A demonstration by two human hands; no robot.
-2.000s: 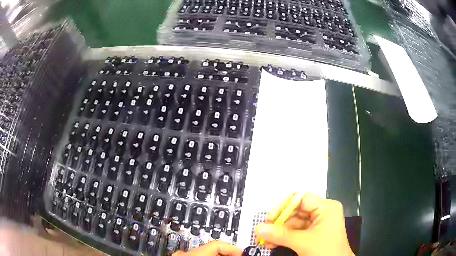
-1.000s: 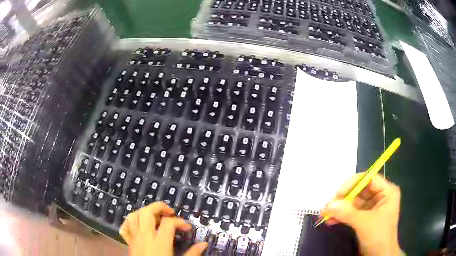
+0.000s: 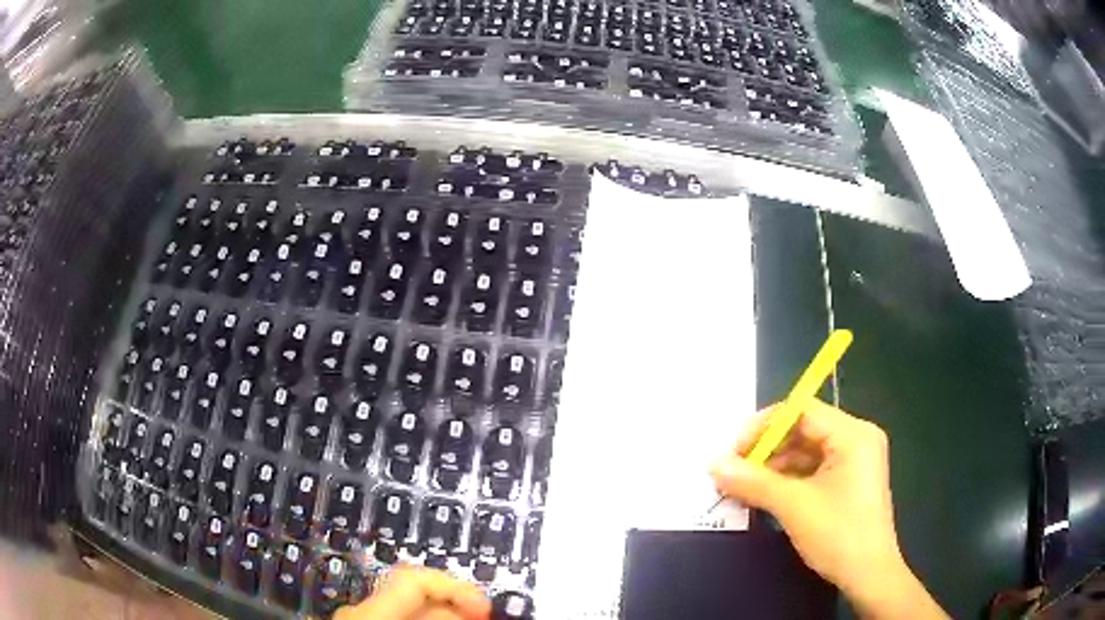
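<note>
My right hand (image 3: pixel 812 478) holds a yellow pen-shaped tool (image 3: pixel 800 400) over the near right corner of a long white sheet (image 3: pixel 660 351); the tool's thin tip is near a small patch of fine grid. My left hand (image 3: pixel 418 596), cut off by the bottom edge, has its fingertips at a small black housing (image 3: pixel 511 604) with a white mark. A clear blister tray (image 3: pixel 248 317) left of the sheet holds rows of black housings. A flat black pad (image 3: pixel 727 575) lies at the sheet's near end.
A second filled tray (image 3: pixel 612 91) lies beyond a pale rail (image 3: pixel 485 136). A tall stack of trays (image 3: pixel 73 267) stands at left. A spare white sheet (image 3: pixel 951 200) and clear trays (image 3: pixel 1066 267) are at right, with a dark slim object (image 3: pixel 1052 497) nearer.
My right hand has moved off the black pad to the sheet's near corner, tool still held. My left hand has moved lower and is now mostly out of the picture. The view has shifted.
</note>
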